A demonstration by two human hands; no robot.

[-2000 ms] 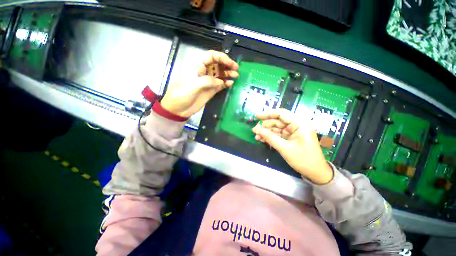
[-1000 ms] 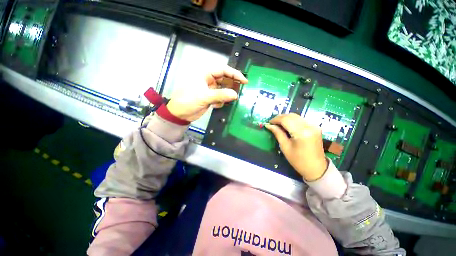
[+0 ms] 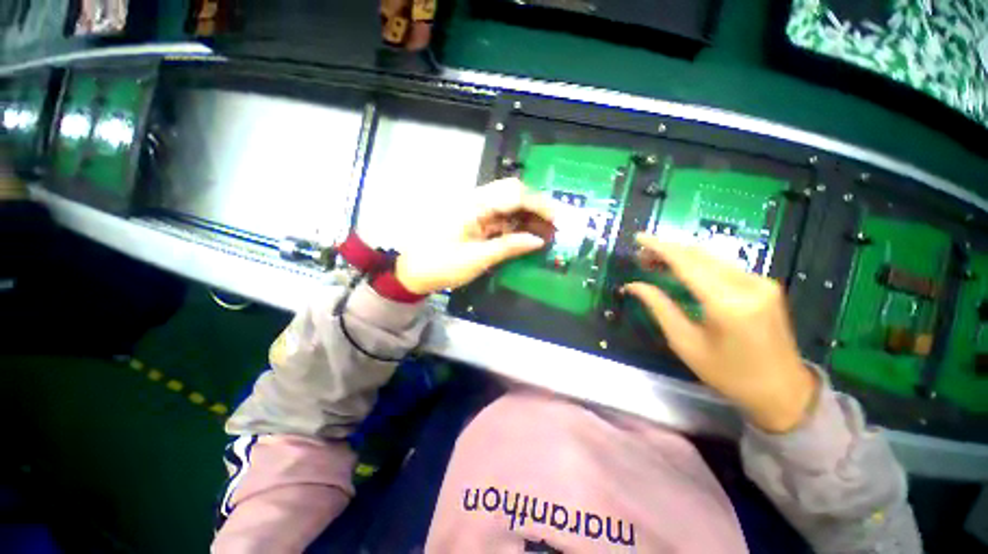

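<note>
A black carrier [image 3: 531, 325] on the line holds two green circuit boards. The left board [image 3: 542, 284] has a small red spot near its centre. My left hand [image 3: 471, 243] is over this board's left edge, shut on an orange-brown block [image 3: 501, 224] held in its fingers. My right hand [image 3: 731, 325] is over the right board [image 3: 704, 189], thumb and index finger apart, with nothing seen between them. It hides that board's lower part. A red wrist strap is on my left wrist.
Another carrier at right holds boards with brown blocks [image 3: 908, 284]. More boards [image 3: 100, 130] lie far left. Behind the line are a tray of orange-brown blocks [image 3: 408, 22] and a tray of white-and-green pieces [image 3: 899, 43]. The metal rail [image 3: 563, 373] runs in front of me.
My right hand has moved right, off the left board, and its fingers have opened. My left hand has moved slightly right and down with the block. The view has shifted.
</note>
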